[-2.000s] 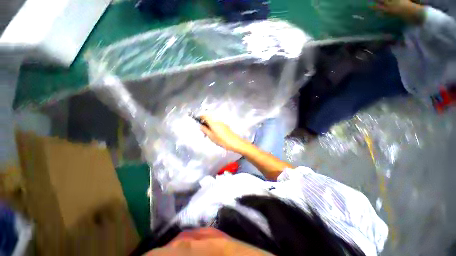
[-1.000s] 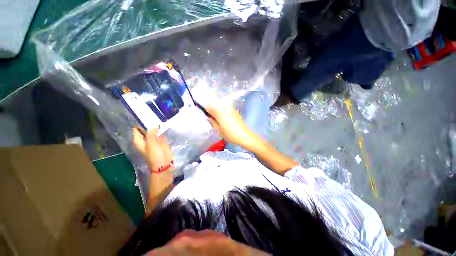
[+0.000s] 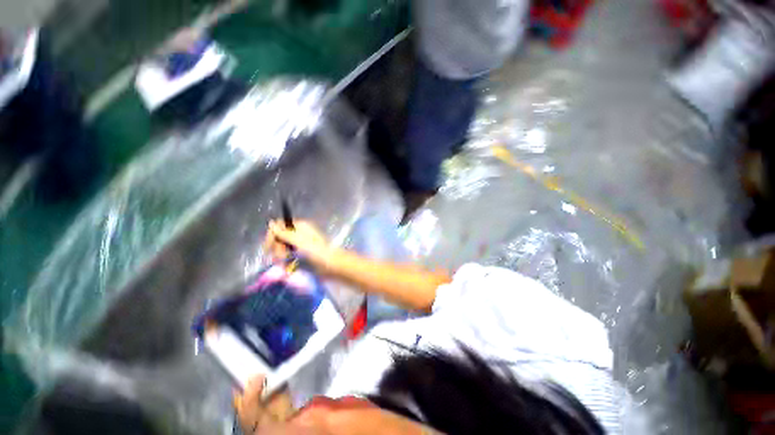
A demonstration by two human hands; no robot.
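Note:
A flat retail box (image 3: 272, 319), dark blue and white with a pink-purple corner, lies over my lap, blurred. My left hand (image 3: 262, 408) grips its lower white edge, partly cut off by the frame's bottom edge. My right hand (image 3: 293, 242) is at the box's upper edge and holds a thin black pen-like cutter (image 3: 286, 212) that points up. Whether its fingers also touch the box is too blurred to tell. A large clear poly bag (image 3: 110, 242) drapes from the green table's edge beyond the box. Film on the box cannot be made out.
Retail boxes (image 3: 183, 72) stand on the green table (image 3: 276, 47) at upper left. Another person (image 3: 438, 110) is beside the table, ahead. Film scraps (image 3: 544, 246) litter the grey floor near a yellow line (image 3: 578, 200). Brown cartons (image 3: 748, 280) are at the right edge.
The view has swung right. My right hand has moved from the box's right edge to its upper edge, with the black cutter showing. The left hand still holds the box. The left carton is out of view.

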